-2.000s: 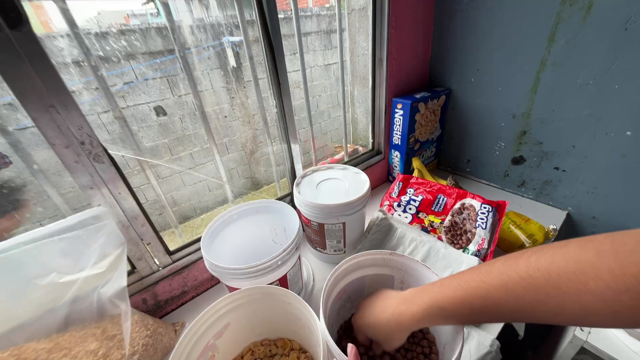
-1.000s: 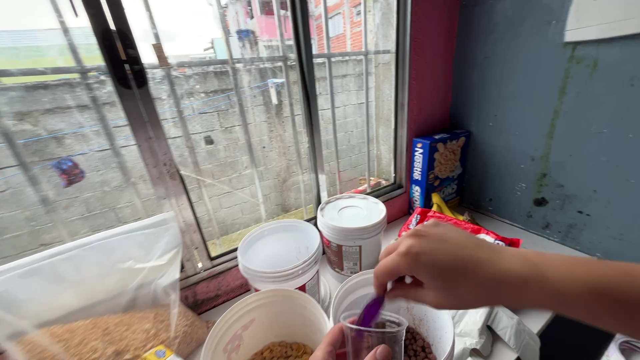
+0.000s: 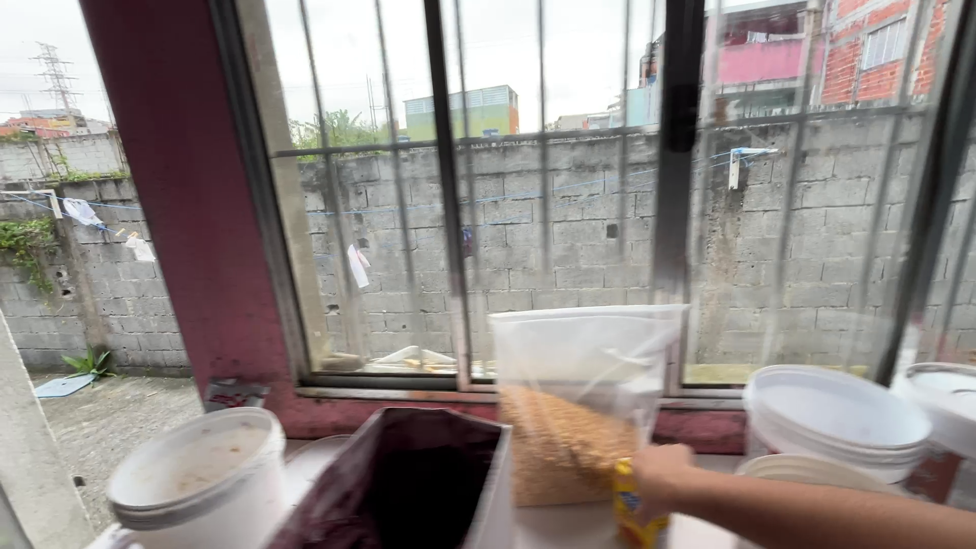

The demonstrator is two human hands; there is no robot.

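Note:
My right hand (image 3: 662, 479), its forearm coming in from the right edge, is at a small yellow box (image 3: 629, 507) with blue marks; the fingers are blurred and partly turned away, so its grip cannot be told. Just behind the box stands a clear plastic bag (image 3: 576, 427), part filled with a light brown crumbly food. My left hand is out of view. Left of the bag is an open carton or bag with a dark inside (image 3: 427, 480). White plastic tubs (image 3: 835, 415) stand to the right of my hand, one partly behind my forearm.
A lidded white tub (image 3: 198, 465) stands at the left, with a crumpled silver packet (image 3: 235, 395) on the sill behind it. The barred window's metal frame (image 3: 473, 393) runs along the back. Another white tub (image 3: 945, 396) is at the right edge.
The view has swung far left. My right hand was in a tub, then held a purple utensil at a clear cup by my left hand; now it is at the yellow box, with no utensil visible.

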